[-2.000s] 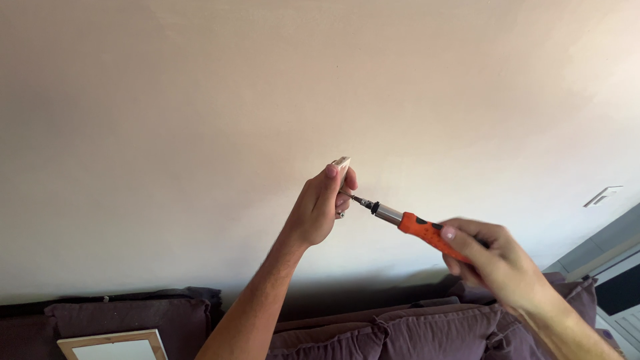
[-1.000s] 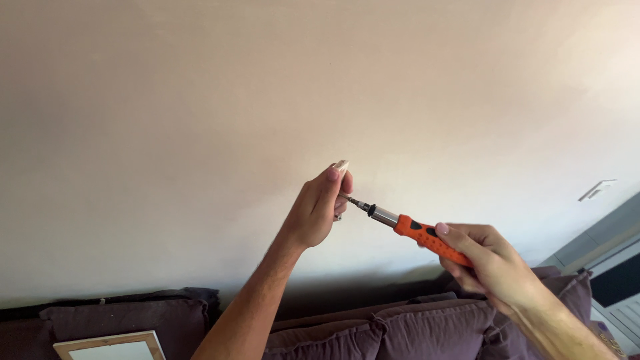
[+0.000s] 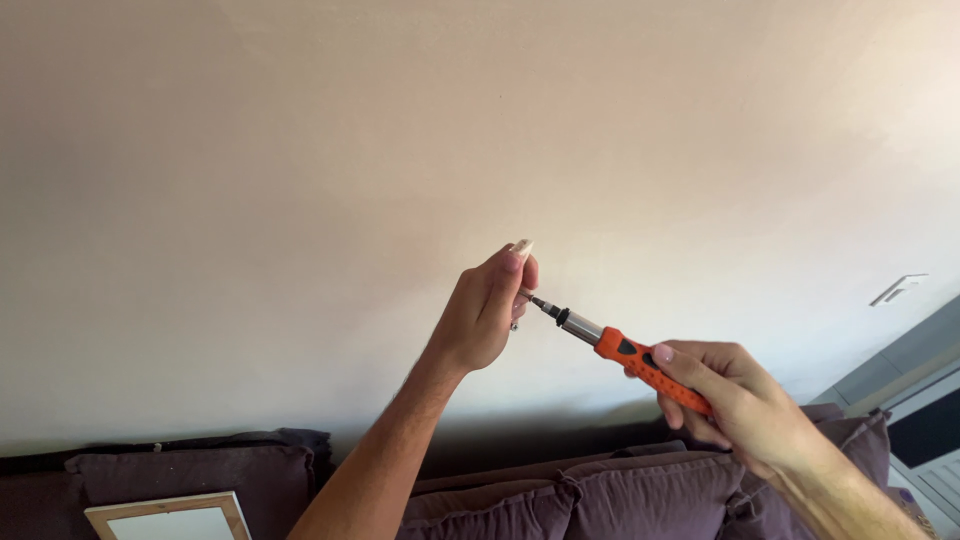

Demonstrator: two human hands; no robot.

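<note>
My left hand (image 3: 487,307) is closed around a small white piece (image 3: 523,247) whose end pokes out above the thumb; most of it is hidden. A screw head (image 3: 514,327) shows below the fingers of that hand. My right hand (image 3: 731,390) grips the orange handle of a screwdriver (image 3: 630,352), with a metal shaft and a bit (image 3: 538,301) pointing up and left. The bit's tip is at a screw (image 3: 526,295) by my left fingers, in front of the plaster wall (image 3: 375,165). Whether the white piece touches the wall, I cannot tell.
Below the hands, a sofa with dark purple cushions (image 3: 652,491) stands along the wall. A wood-framed panel (image 3: 169,506) leans on it at the lower left. On the wall at the right is a white switch plate (image 3: 898,289), near grey panelling (image 3: 870,375).
My right hand has shifted its hold and turned a little on the orange handle. My left hand has stayed in nearly the same place.
</note>
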